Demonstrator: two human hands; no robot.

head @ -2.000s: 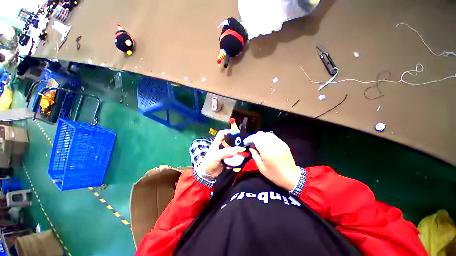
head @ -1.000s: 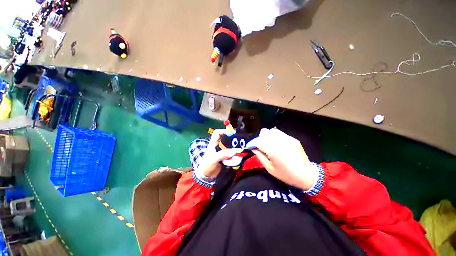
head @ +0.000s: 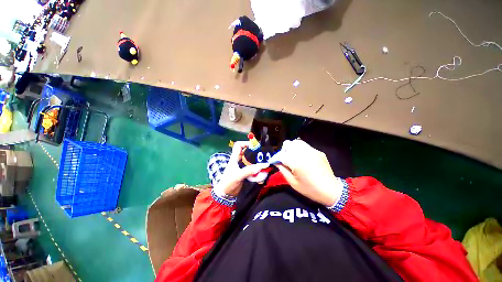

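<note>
A black plush penguin toy (head: 254,156) with white round eyes, a red and yellow tip and a white belly is held over my lap. My left hand (head: 235,175) grips its side. My right hand (head: 308,169) pinches at its front beside the eyes, with a pale blue wrap on a finger. Whether a needle or thread is between the fingers cannot be seen. Two more plush toys lie on the table, one near the white plastic bag (head: 246,38) and a smaller one further left (head: 127,50).
The brown table (head: 181,44) runs across the front, bearing dark snips (head: 352,58), pale thread (head: 407,79) and scraps. Below are a blue stool (head: 179,113), a blue basket crate (head: 91,177) and, beside my leg, an open carton (head: 170,217). A yellow bag (head: 484,248) lies at right.
The toy has turned in my hands, so both eyes show now. My right hand has stayed close against its front. The table things have shifted slightly left and up in the view.
</note>
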